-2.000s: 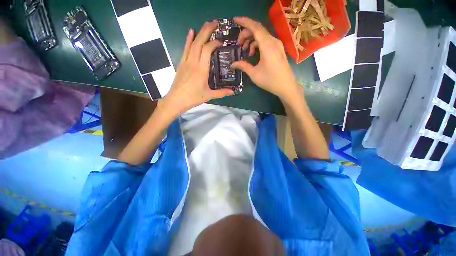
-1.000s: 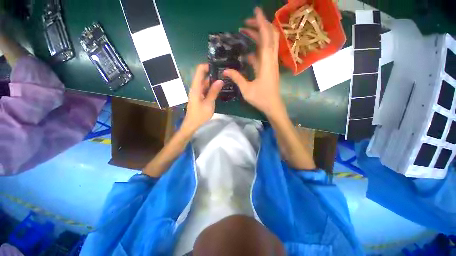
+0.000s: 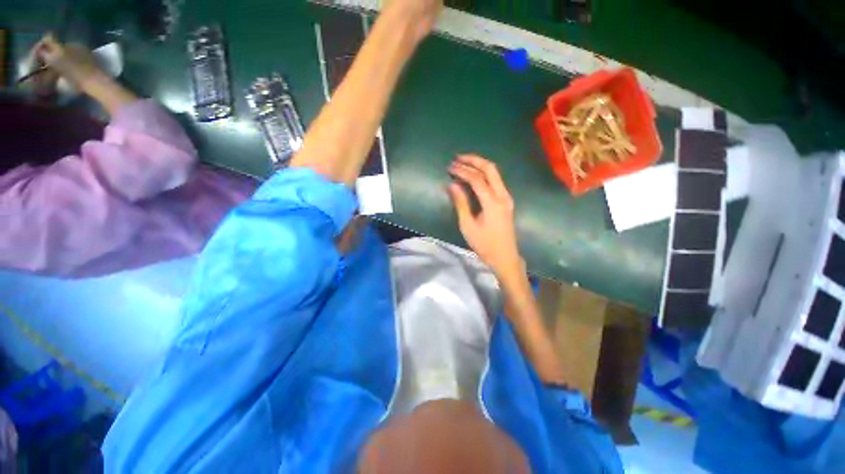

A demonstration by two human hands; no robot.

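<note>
My left arm reaches far forward over the mat, and my left hand point(image 3: 413, 9) is cut off by the top edge; its fingers and anything in them are hidden. My right hand point(image 3: 485, 205) is over the green mat point(image 3: 435, 120), fingers apart and slightly curled, with nothing seen in it. No phone body shows between my hands. Two open phone bodies lie on the mat to the left, one upright in view point(image 3: 209, 76) and one tilted point(image 3: 276, 118) close beside my left forearm.
A red-orange bin point(image 3: 646, 139) of tan strips stands right, beside white paper point(image 3: 639, 199) and a black-celled strip point(image 3: 695, 222). White trays point(image 3: 769, 305) are far right. A small blue object point(image 3: 517, 58) lies beyond. A black-and-white strip point(image 3: 374, 194) passes under my left arm. A neighbour's sleeve point(image 3: 153, 148) is left.
The phone body my hands were on has left the spot in front of me. My left hand has moved far forward to the top edge. My right hand has lowered. The view has shifted.
</note>
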